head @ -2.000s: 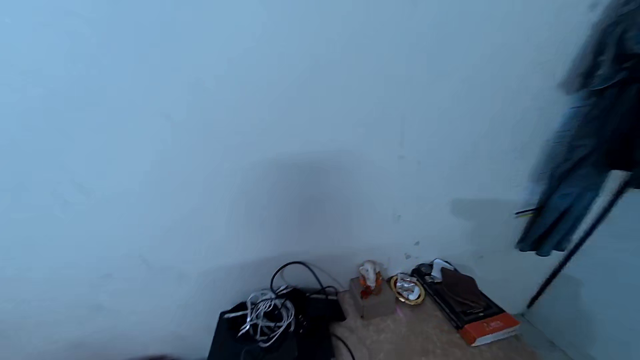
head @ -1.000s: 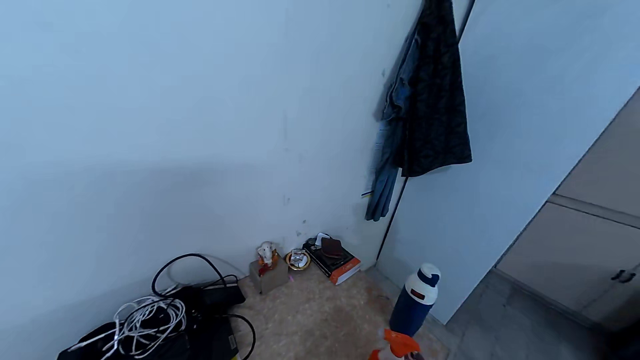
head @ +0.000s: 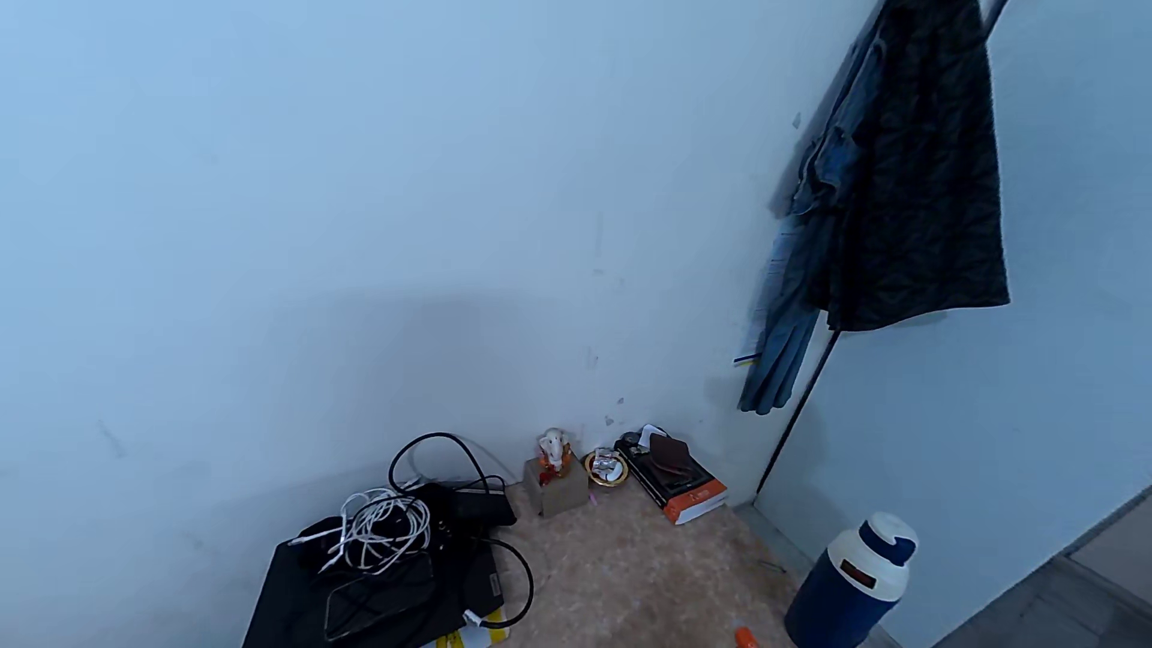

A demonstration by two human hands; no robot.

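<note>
Neither my left hand nor my right hand shows in the head view. Along the wall, a small figurine (head: pixel 553 451) stands on a box (head: pixel 560 491). Just right of it lies a gold-rimmed dish (head: pixel 606 468) with small items in it. A thick black and orange book (head: pixel 699 500) carries a brown wallet-like item (head: pixel 670 454). A coiled white cable (head: pixel 382 531) and black cords rest on a flat black item (head: pixel 288 585) at the lower left. A blue and white insulated jug (head: pixel 850 580) stands at the lower right.
Dark cloth (head: pixel 927 171) and blue jeans-like clothing (head: pixel 778 360) hang at the right, over the wall and a light panel (head: pixel 1017 396). An orange tip (head: pixel 745 637) shows at the bottom edge of the brown tabletop (head: pixel 621 576). Grey floor (head: pixel 1044 603) lies at the lower right.
The view has swung right, then partly back left. The orange object at the bottom, seen more fully one second ago, now shows only its tip.
</note>
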